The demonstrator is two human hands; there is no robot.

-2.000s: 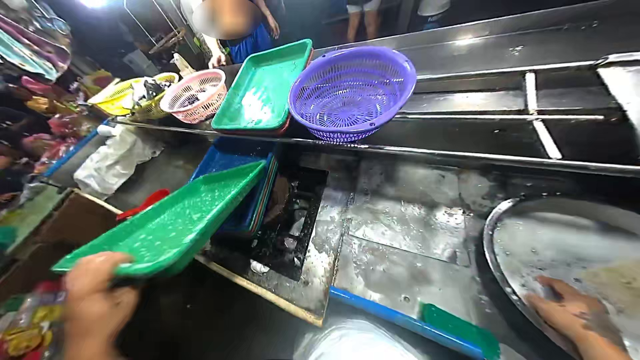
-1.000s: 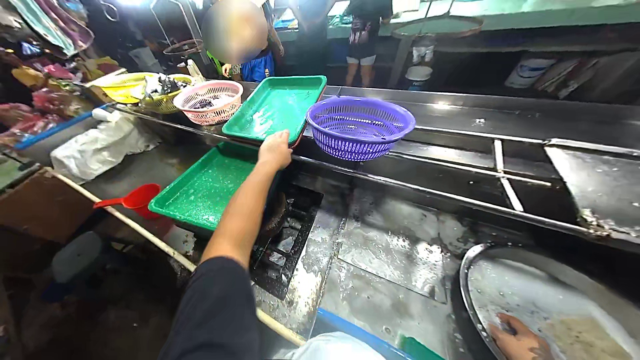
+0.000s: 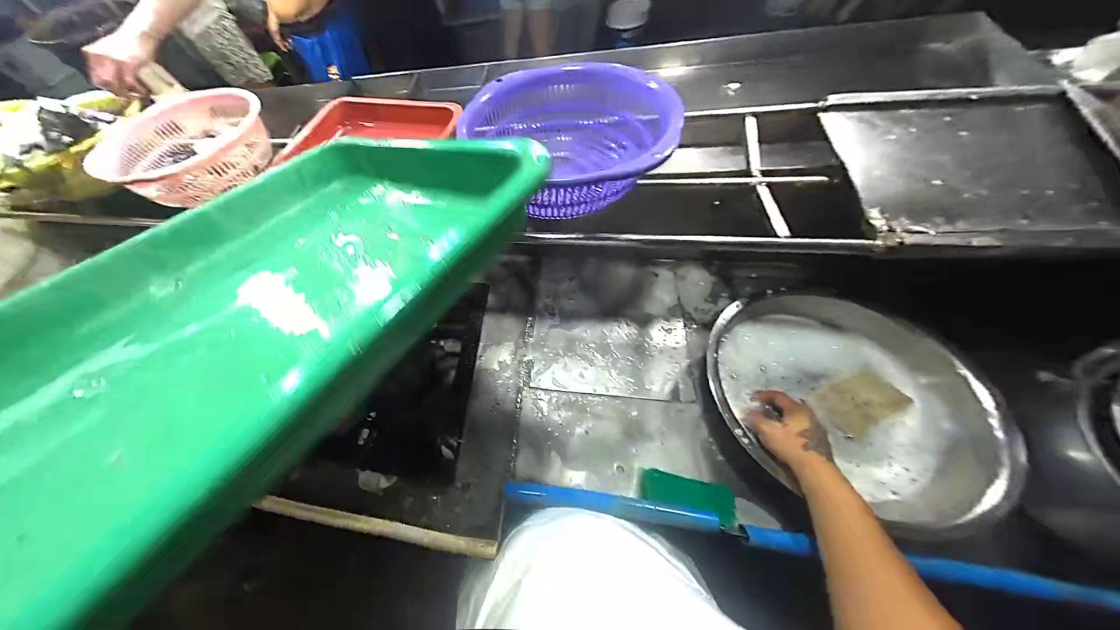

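A wet green plastic tray [image 3: 236, 332] is tilted up close before me on the left; my left hand is out of sight, so its hold does not show. My right hand [image 3: 787, 424] is over the near left part of a round metal basin [image 3: 1002, 437] of cloudy water, its fingers curled around something small and dark that I cannot name. Beside those fingers, a tan square piece [image 3: 862, 402] lies in the water. Behind the green tray, a red tray [image 3: 376, 114] rests on the raised metal ledge, between a purple plastic basket [image 3: 573, 122] and a pink basket [image 3: 184, 144].
A metal counter [image 3: 612, 350] spans the middle, with a blue edge strip [image 3: 612, 506] and a green pad [image 3: 689, 494] at its front. A dark recess [image 3: 420, 402] lies partly under the tray. Another person's hand [image 3: 118, 61] is at the upper left, near the pink basket.
The green tray that stood on the ledge beside the purple basket has come off it towards me, and a red tray now shows there. My left hand, which was at that tray's edge, has left view.
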